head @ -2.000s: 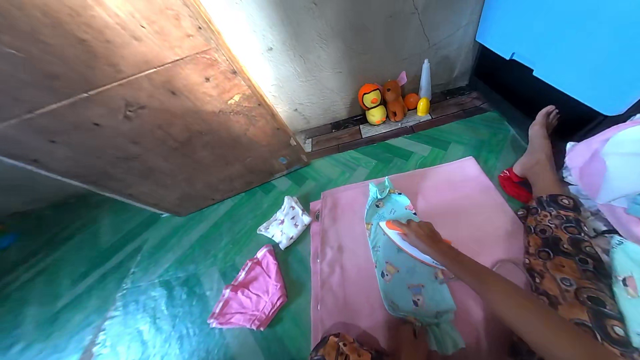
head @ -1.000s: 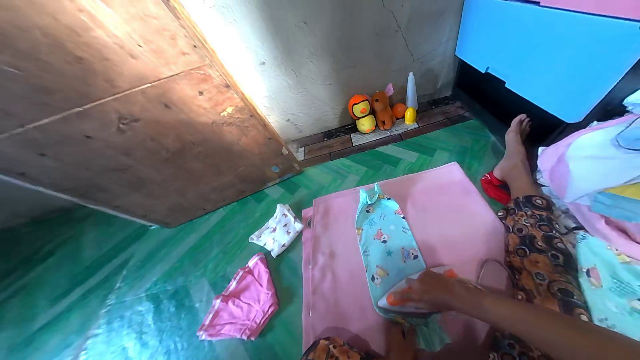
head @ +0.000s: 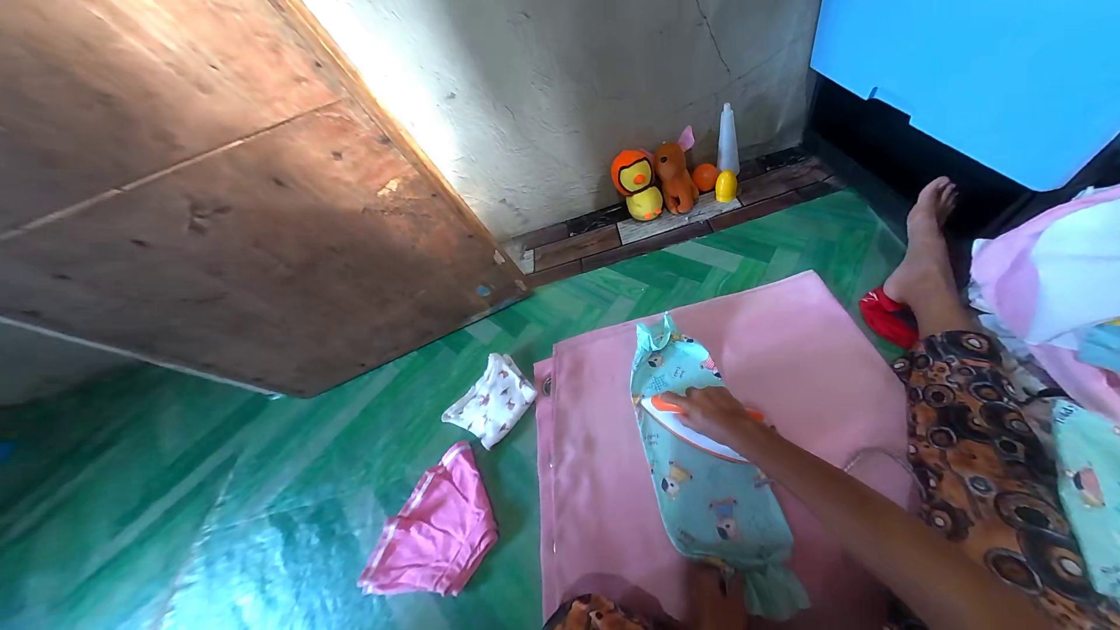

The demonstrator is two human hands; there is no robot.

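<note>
My right hand [head: 713, 413] is closed around the handle of a white and orange clothes iron [head: 691, 433], whose sole rests on a mint-green printed garment [head: 722, 512]. That garment lies lengthwise on a folded pink cloth [head: 604, 437], its ruffled ends at top and bottom. At the bottom of the view, my left hand [head: 716, 595] is at the garment's lower edge, dark and partly cut off; its fingers are hard to make out. Left of the pink cloth, a folded white printed cloth [head: 494, 401] and pink underpants [head: 437, 525] lie on the green floor.
A wooden panel [head: 262, 219] stands at the left. Plush toys [head: 674, 175] and a white bottle [head: 728, 140] line the wall ledge. My bare foot [head: 927, 227], a red cloth [head: 888, 317], a blue plastic panel [head: 980, 79] and a clothes pile [head: 1067, 271] are at the right.
The iron in my right hand was near the garment's upper part, then at its lower end, and is now back up around its upper middle.
</note>
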